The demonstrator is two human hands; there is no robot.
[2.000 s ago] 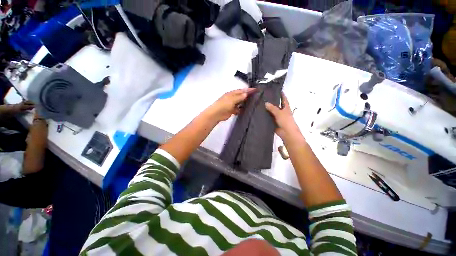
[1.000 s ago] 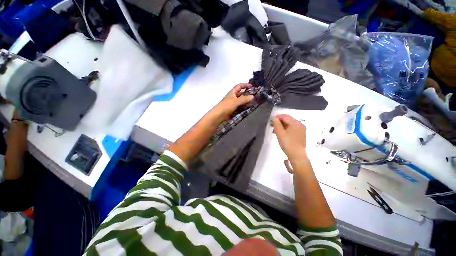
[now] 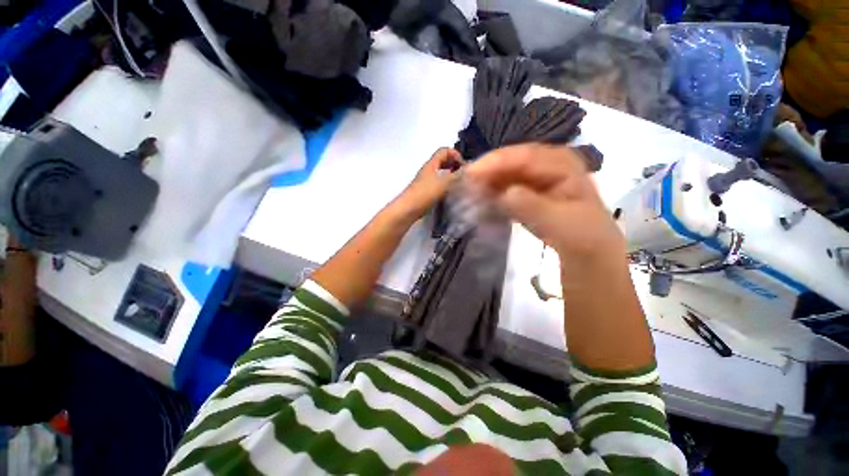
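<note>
A bundle of dark grey strips (image 3: 464,302) lies across the table's front edge, its far ends fanned out. My left hand (image 3: 434,184) has its fingertips closed at the bundle's left side, near its narrow middle. My right hand (image 3: 549,193) is raised over the middle and blurred, its fingers closed on a pale patterned blur that looks like part of the tie. A black-and-white patterned tie (image 3: 430,270) hangs down along the bundle's left side. My right hand hides the bundle's middle.
A white sewing machine (image 3: 694,218) stands at the right, with black thread snips (image 3: 707,335) in front of it. Dark fabric (image 3: 321,46) is heaped behind. A clear bag with blue contents (image 3: 731,84) lies at the back right. Another machine (image 3: 74,191) and a person's arm (image 3: 16,302) are at the left.
The bundle has been turned, its far ends now fanned and its patterned tie showing. My right hand has moved up and left over the bundle's middle. My left hand stays at its left side.
</note>
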